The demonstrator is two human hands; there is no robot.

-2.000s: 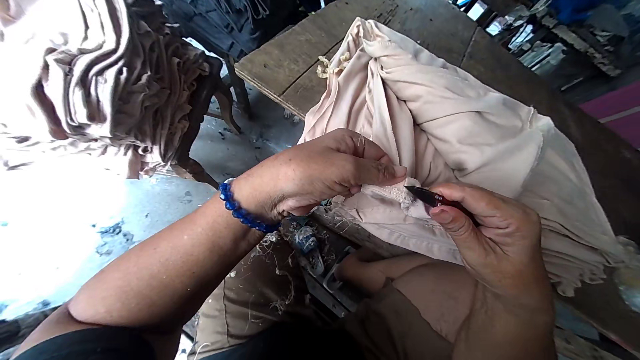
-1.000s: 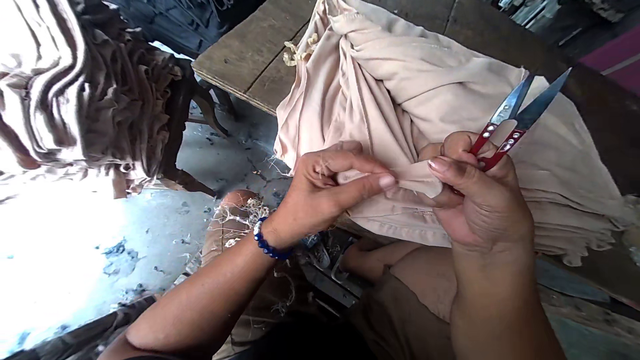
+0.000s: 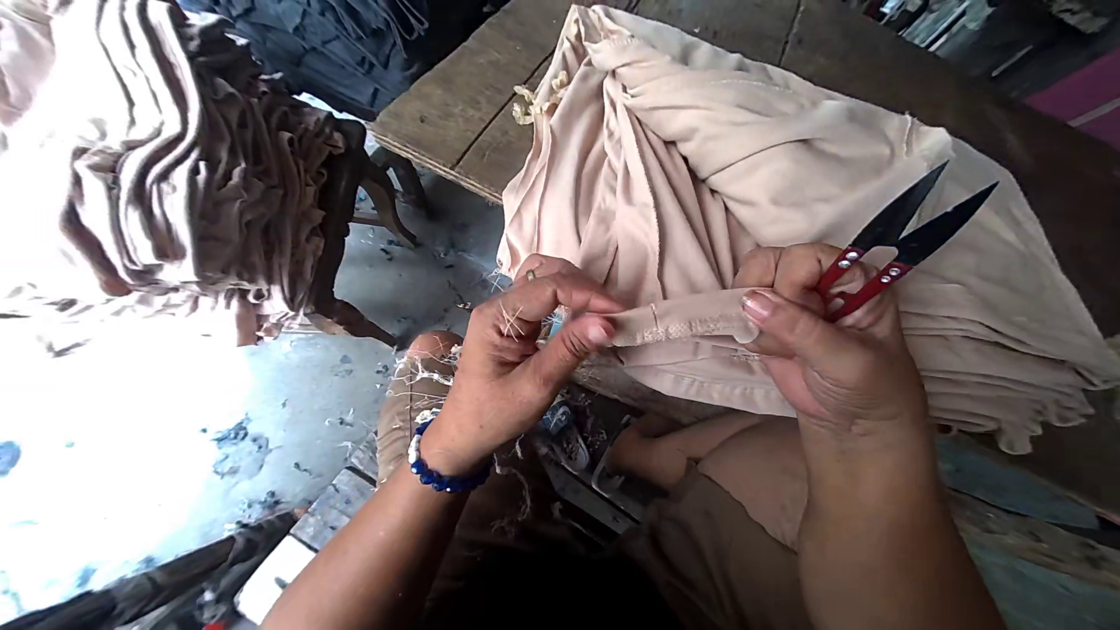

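Between my two hands a hemmed edge of beige fabric [image 3: 678, 321] is stretched. My left hand [image 3: 529, 359] pinches its left end between thumb and fingers; loose threads cling to the fingers. My right hand [image 3: 827, 341] pinches the other end with thumb and forefinger and also holds red-handled thread snips [image 3: 875, 262], their dark blades apart and pointing up and right. Behind the hands, a pile of beige garments [image 3: 752, 131] lies folded and draped over the wooden table. How the held edge joins the pile is hidden in part.
The wooden table [image 3: 455, 109] runs behind the pile. At left, a tall stack of beige garments [image 3: 175, 166] rests on a dark wooden stand, with dark cloth [image 3: 324, 44] beyond it. Thread scraps lie on my lap and the floor. A table leg [image 3: 385, 197] stands between.
Two seconds ago the snips' tip was at the fabric between my hands; now they are tucked in my right hand, pointing away. Since one second ago my hands have spread a longer piece of the edge.
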